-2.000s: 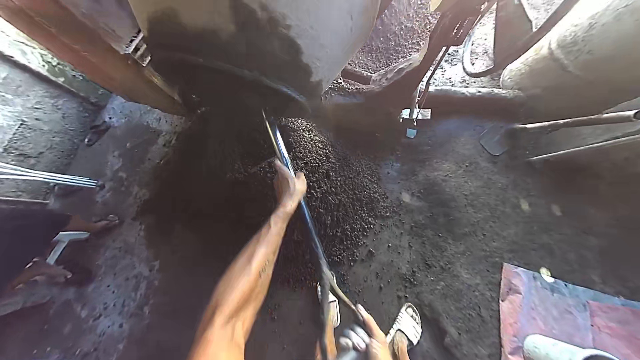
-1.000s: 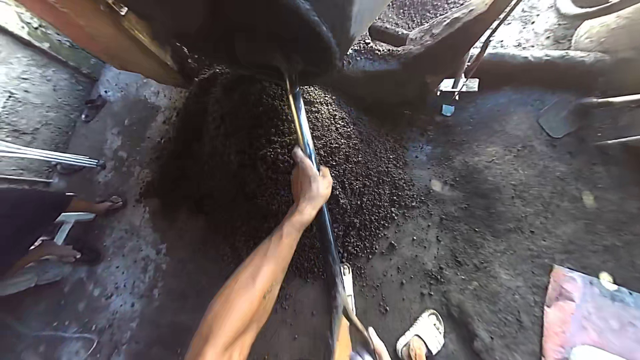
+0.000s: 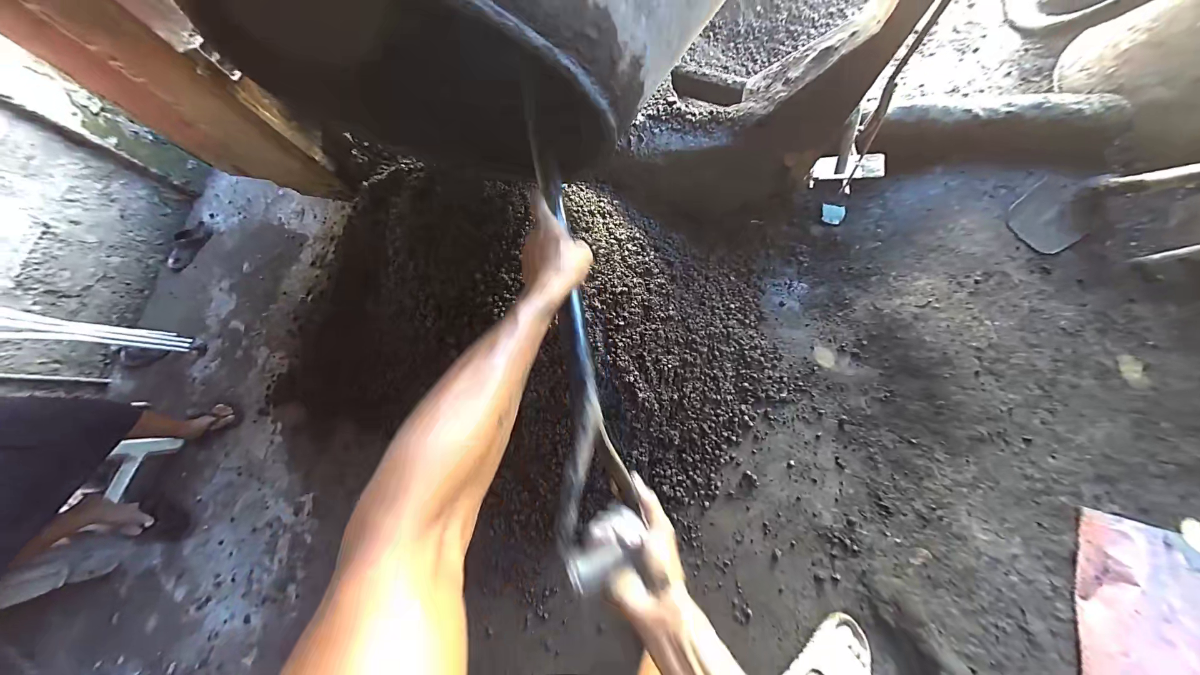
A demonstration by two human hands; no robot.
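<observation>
A long-handled shovel [image 3: 582, 347] runs from near my feet up toward a large dark drum [image 3: 600, 84]. My left hand [image 3: 556, 253] grips its shaft just below the drum's mouth. Lower down, my right hand [image 3: 650, 562] is closed round the handle's forked grip end, which is blurred. The far end of the shovel is hidden in the drum's shadow. Beneath the shaft lies a heap of dark, moist granular mix [image 3: 675, 347], spread below the drum's rim.
A seated person [image 3: 56, 469] is at the left, near metal rods [image 3: 94, 328]. Another shovel [image 3: 1050, 216] lies at the right, by a low rounded ledge [image 3: 1012, 127]. A reddish sheet [image 3: 1134, 591] lies lower right. A wooden beam [image 3: 178, 94] stands upper left.
The shovel and both my hands have shifted; its head, partly visible two seconds ago at the drum's edge, is now out of sight in the shadow. The drum's mouth has turned into fuller view.
</observation>
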